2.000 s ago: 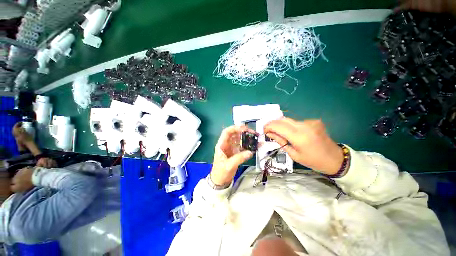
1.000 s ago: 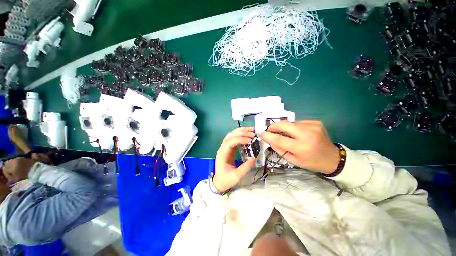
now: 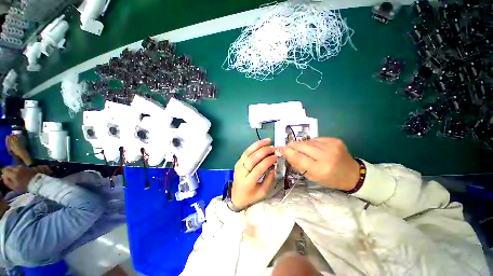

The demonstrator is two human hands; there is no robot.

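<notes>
A white camera housing [image 3: 277, 114] lies on the green bench in front of me, its open part towards my hands. My left hand [image 3: 255, 171] is bare and closes its fingers at the near left side of the housing; a small module partly shows between the fingers. My right hand [image 3: 324, 163] is bare and pinches something small at the opening, too small to tell. The two hands' fingertips nearly meet. Thin dark and red wires [image 3: 288, 180] hang below the housing, partly hidden by my fingers.
Several white housings [image 3: 175, 141] stand in a row at left, behind them a heap of dark parts [image 3: 154, 73]. White strands [image 3: 289, 38] lie at the back centre, dark camera modules [image 3: 454, 70] at right. A blue bin [image 3: 157, 232] is at lap height; a person [image 3: 54, 210] sits at left.
The dark module in my left hand has turned and is now mostly hidden by the fingers. My hands have come closer together at the opening. The view has shifted slightly.
</notes>
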